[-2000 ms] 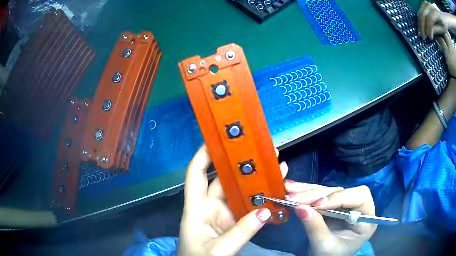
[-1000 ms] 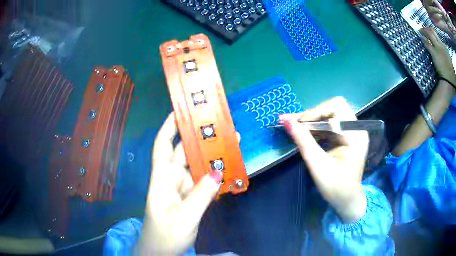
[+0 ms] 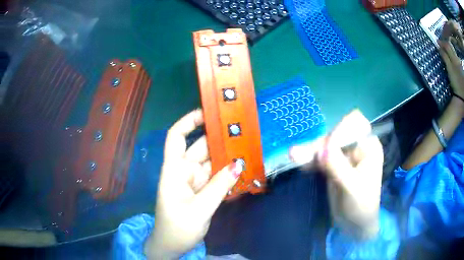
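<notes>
My left hand [image 3: 191,183] holds an orange-brown fixture [image 3: 216,109] upright by its lower end, with the thumb on its face by the lowest seat. Four small round components sit in a row in it, such as the second one [image 3: 230,94]; the lowest is partly covered by my thumb. My right hand [image 3: 351,167] is at the right, motion-blurred, fingers pinched together near the bench edge. The tweezers cannot be made out in the blur. A blue carrier sheet [image 3: 292,109] with rows of pale arcs lies on the bench behind the fixture, partly hidden by it.
A fixture stack [image 3: 114,124] stands at the left, with another [image 3: 40,86] behind it near a crumpled clear bag [image 3: 56,30]. A black component tray [image 3: 249,15] and second blue sheet [image 3: 323,35] lie at the back. Another person's hand [image 3: 453,51] is by a dark tray at right.
My right hand has moved from the fixture's lowest seat to the carrier sheet, then slightly right and down off its arcs. The fixture went left, then back right a little, and stands more upright.
</notes>
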